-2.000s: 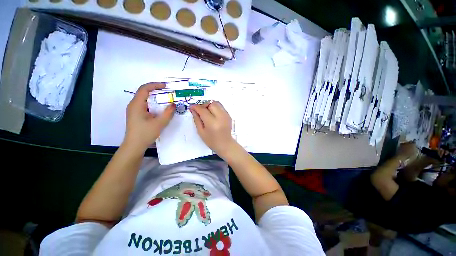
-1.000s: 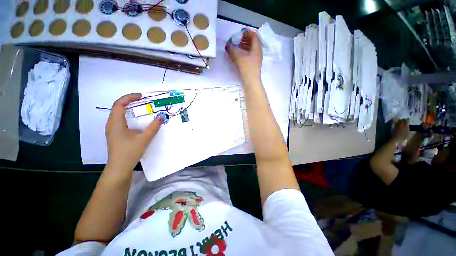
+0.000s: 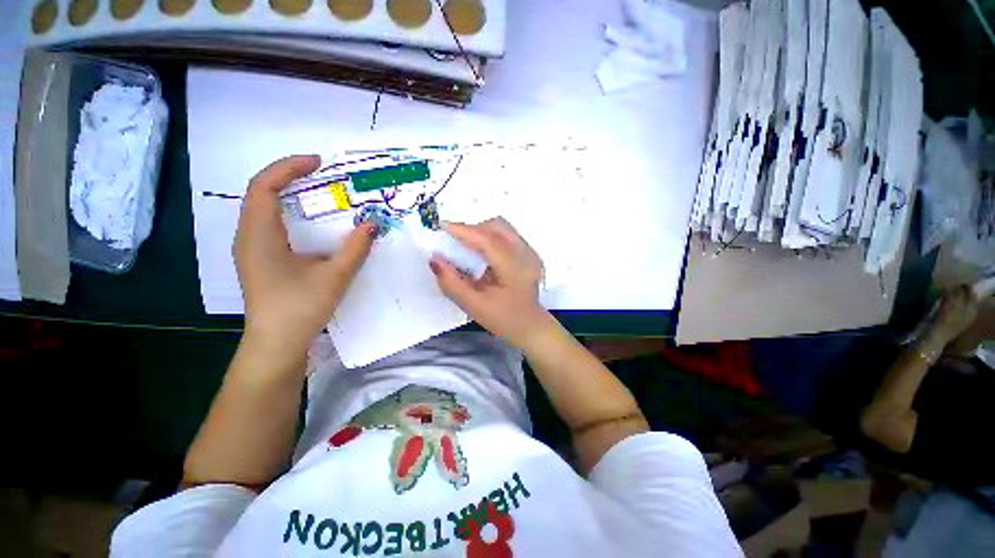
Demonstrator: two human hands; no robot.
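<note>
A white card panel (image 3: 398, 311) lies on the white sheet in front of me. It carries a green circuit board (image 3: 390, 177), a yellow part (image 3: 339, 196), thin wires and a small dark sub-board (image 3: 428, 211). My left hand (image 3: 295, 245) spans the panel's left side, with a fingertip on the round speaker (image 3: 373, 217) below the board. My right hand (image 3: 491, 273) grips a small white tube (image 3: 458, 255), its narrow end pointing left towards the speaker. Whether the tip touches anything is unclear.
A speaker tray (image 3: 327, 33) with round holes stands at the back. A clear tub (image 3: 160, 174) of white slips is at left. Crumpled tissue (image 3: 644, 49) lies at back right. Stacked card assemblies (image 3: 807, 120) stand on brown cardboard (image 3: 780, 294) at right. Another person's arm (image 3: 906, 392) shows at far right.
My right hand has come back from beside the tissue to the panel, now with the white tube in it. My left hand stays at the speaker. The camera view has shifted.
</note>
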